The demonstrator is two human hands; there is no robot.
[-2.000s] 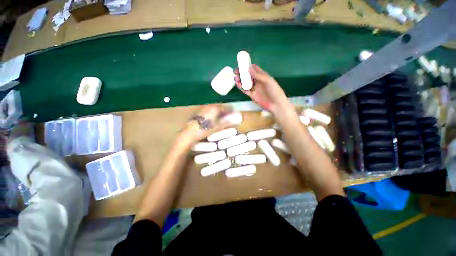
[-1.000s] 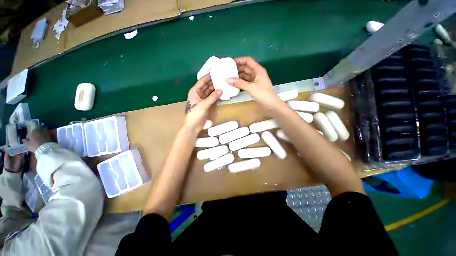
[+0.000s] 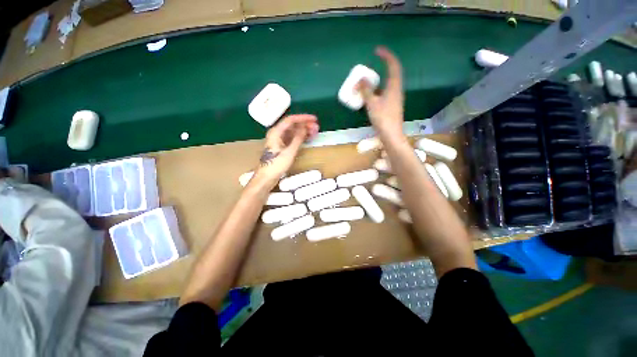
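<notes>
Glossy white charging cases lie on edge in a loose cluster on the brown bench; one near its middle is a white case (image 3: 315, 190). My right hand (image 3: 383, 97) is over the belt, fingers spread, with a fingertip touching a flat white case (image 3: 354, 89) that lies on the green belt. Another flat white case (image 3: 269, 104) lies on the belt above my left hand. My left hand (image 3: 290, 138) is at the bench's far edge, fingers loosely bent, holding nothing visible. My right forearm hides part of the cluster.
The green conveyor belt (image 3: 202, 84) runs beyond the bench, with a white case (image 3: 83, 130) at its left. Translucent compartment trays (image 3: 148, 242) are at left beside a neighbour's sleeve (image 3: 42, 230). Black blister trays (image 3: 520, 164) and a slanted metal upright (image 3: 517, 70) are at right.
My hands held a white case together a second ago; now they are apart. One flat case lies under my right fingertips. The belt case at left appears farther left, and the view has shifted.
</notes>
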